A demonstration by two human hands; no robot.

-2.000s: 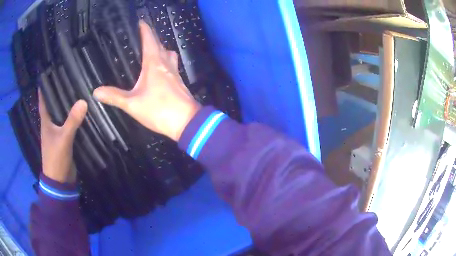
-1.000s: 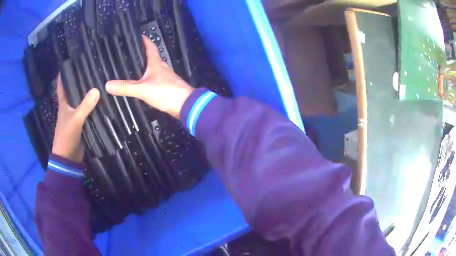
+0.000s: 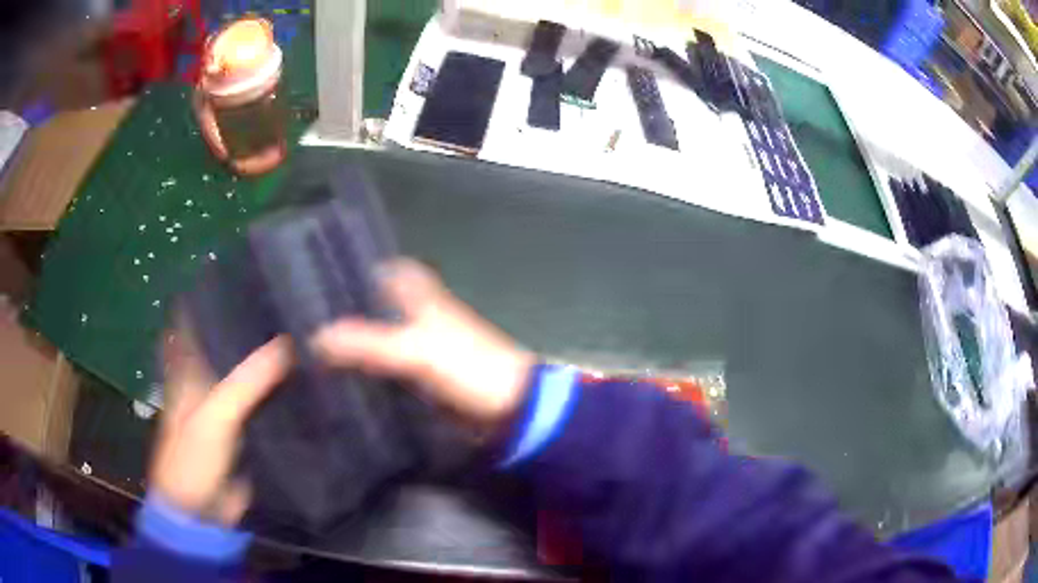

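Observation:
A bunch of black remote controls (image 3: 330, 273) is held between my two hands over the left part of the dark green bench (image 3: 637, 268). It is blurred, and its lower end cannot be made out. My left hand (image 3: 211, 410) grips its left side, with the thumb on top. My right hand (image 3: 438, 342) grips its right side. The red-brown fixture (image 3: 563, 535) lies at the bench's front edge, mostly hidden by my right sleeve.
A cup with an orange-pink lid (image 3: 245, 108) stands at the back left. Separate black pieces (image 3: 652, 106) and a navy label sheet (image 3: 780, 142) lie on white paper behind. A clear plastic bag (image 3: 968, 342) lies at right. Blue bin edges (image 3: 956, 547) show below.
The view has turned from the blue tote of stacked remotes to the bench. My hands, earlier around remotes in the tote, now hold a bunch of them over the bench.

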